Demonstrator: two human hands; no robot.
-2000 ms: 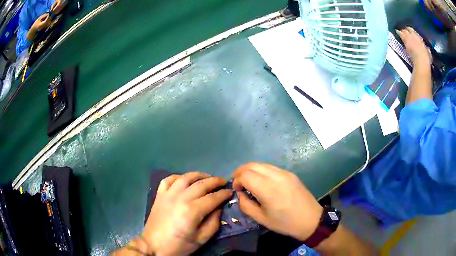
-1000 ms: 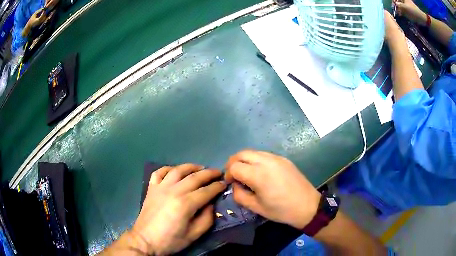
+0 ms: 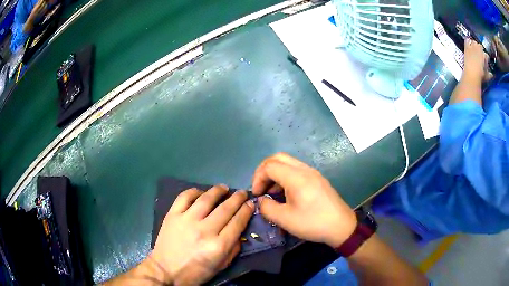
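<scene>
A dark phone mid-frame assembly lies on a black foam pad at the bottom middle, with small yellow-orange tabs on its dark middle area. My left hand lies over the left part of the phone, fingers side by side, fingertips near its upper end. My right hand is at the phone's upper right, thumb and index finger pinched close together over the board end. What is between the fingertips is too small to tell. The left part of the phone is hidden under my left hand.
Phones on black pads stand at the lower left. Another phone on a pad lies on the green belt beyond the pale rail. A mint-green fan, white paper and a dark pen are at right. A person in blue sits at right.
My right hand has shifted slightly up, its fingers more arched. My left hand lies flatter over the phone. The phone on the belt has moved up a little. The neighbour's arm has moved.
</scene>
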